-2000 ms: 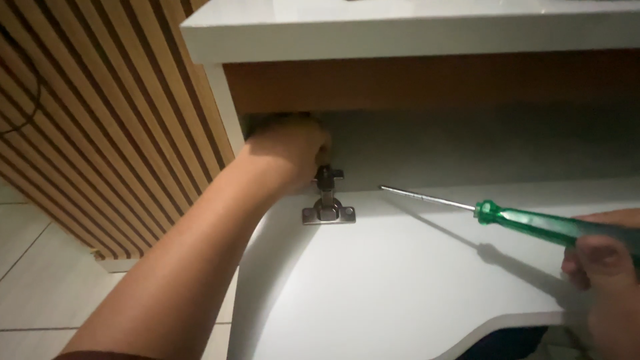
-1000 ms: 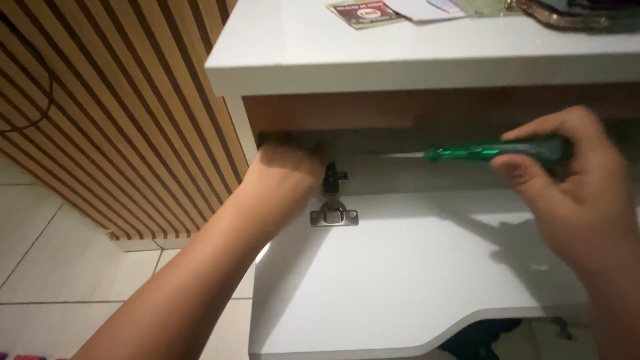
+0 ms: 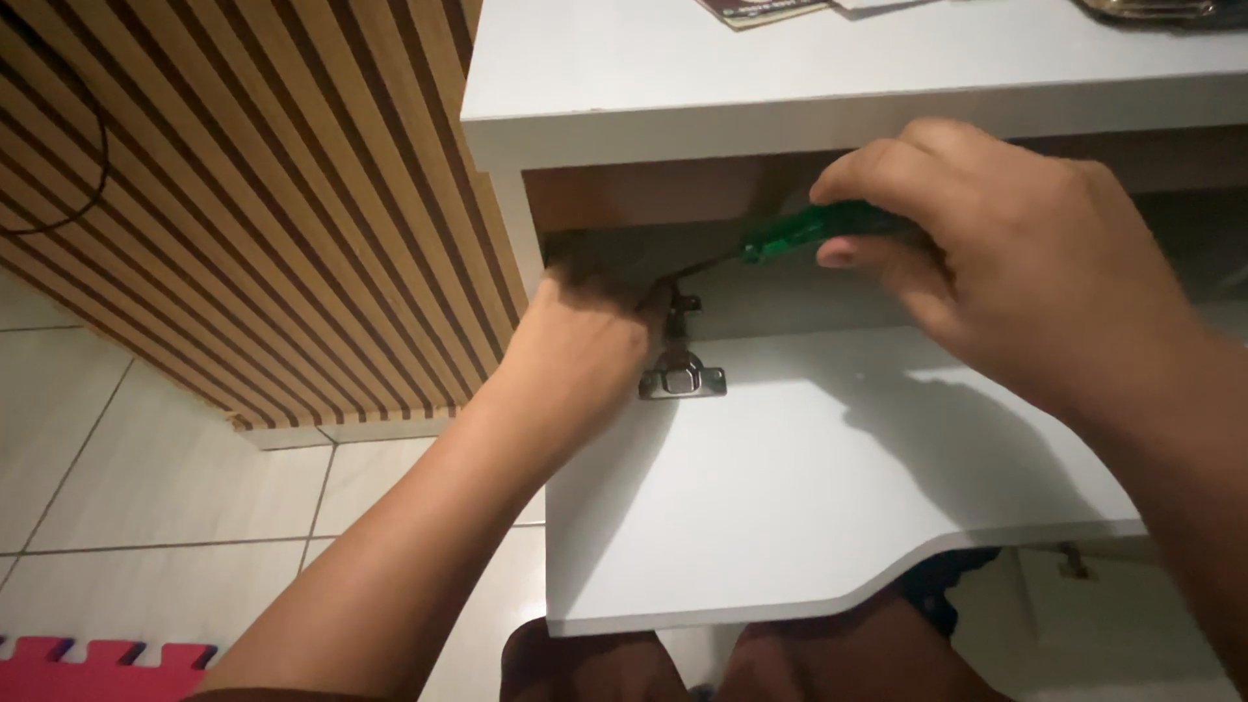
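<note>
My right hand (image 3: pixel 994 234) grips a green-handled screwdriver (image 3: pixel 795 232), its shaft slanting down and left into the cabinet. The shaft's end lies by the upper part of a metal concealed hinge (image 3: pixel 682 375), near my left fingers; whether it touches a screw cannot be told. The hinge's cup plate sits on a white door panel (image 3: pixel 780 487) that lies folded down. My left hand (image 3: pixel 595 322) reaches into the dark left corner of the opening, against the hinge arm. Its fingers are hidden in shadow, and what they hold cannot be seen.
Above the opening runs a white cabinet top (image 3: pixel 780 68) with papers (image 3: pixel 770 10) and a dark object (image 3: pixel 1160 10) on it. A wooden slatted panel (image 3: pixel 292 195) stands close at the left. Below are floor tiles (image 3: pixel 195 487), a pink foam mat (image 3: pixel 107 673) and my legs.
The screwdriver in my right hand has moved left and into the opening, its tip now at the hinge. My left hand has stayed in the corner beside the hinge.
</note>
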